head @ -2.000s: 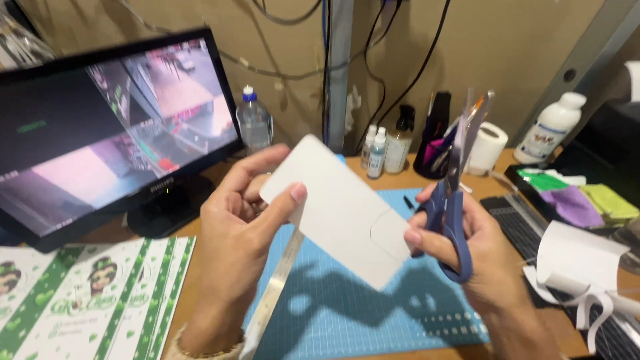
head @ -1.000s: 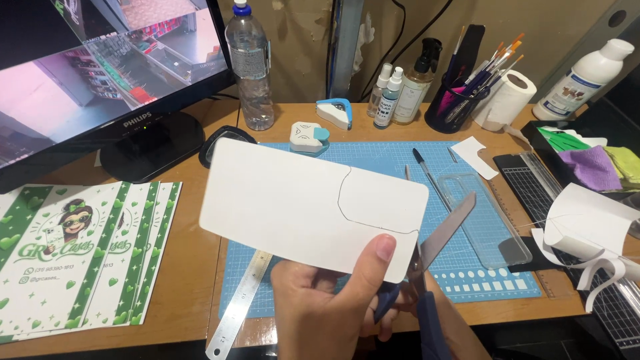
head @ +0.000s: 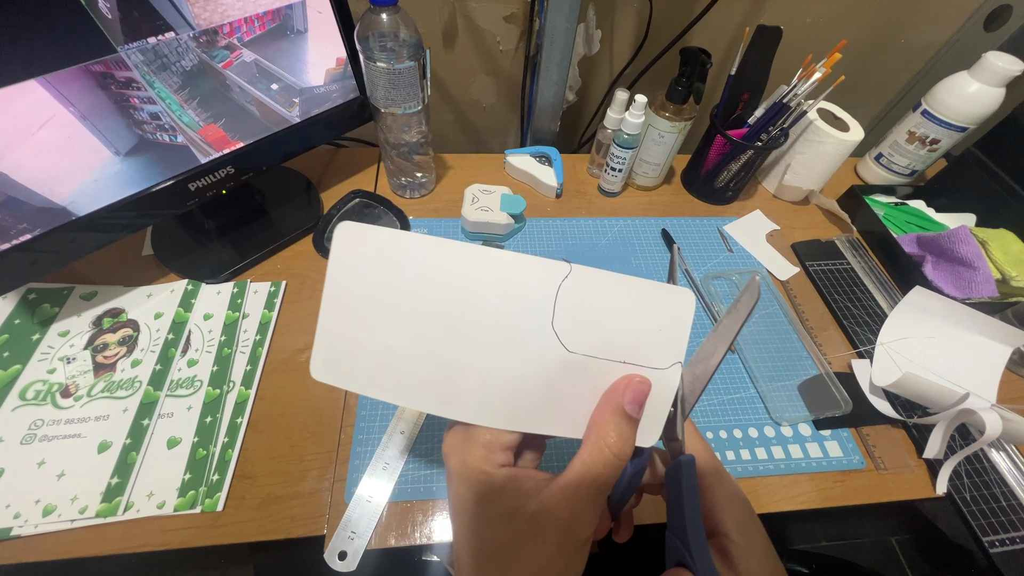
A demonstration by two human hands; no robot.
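My left hand point(head: 544, 488) pinches a white card with rounded corners point(head: 448, 328) near its lower right edge, thumb on top. A pen line curves across the card's right part. Behind it, partly hidden, my right hand point(head: 720, 512) holds blue-handled scissors point(head: 690, 480). Their blades are spread at the card's right edge, where the drawn line ends. Under both hands lies a blue cutting mat point(head: 592, 240), bearing a clear phone case point(head: 788, 360), a pen point(head: 700, 288) partly behind the blades, and a steel ruler point(head: 376, 480) at the lower left.
Printed sheets point(head: 104, 400) lie left, below a monitor point(head: 240, 192). A water bottle point(head: 396, 104), spray bottles point(head: 660, 136), a brush holder point(head: 732, 160) and a paper roll point(head: 808, 152) stand behind. At right are a paper trimmer point(head: 848, 280), curled white offcuts point(head: 936, 352) and a box of cloths point(head: 952, 256).
The card has turned from a steep slant to nearly level, and the scissors have come from upright beside it to its right edge. The view has shifted since the oldest frame.
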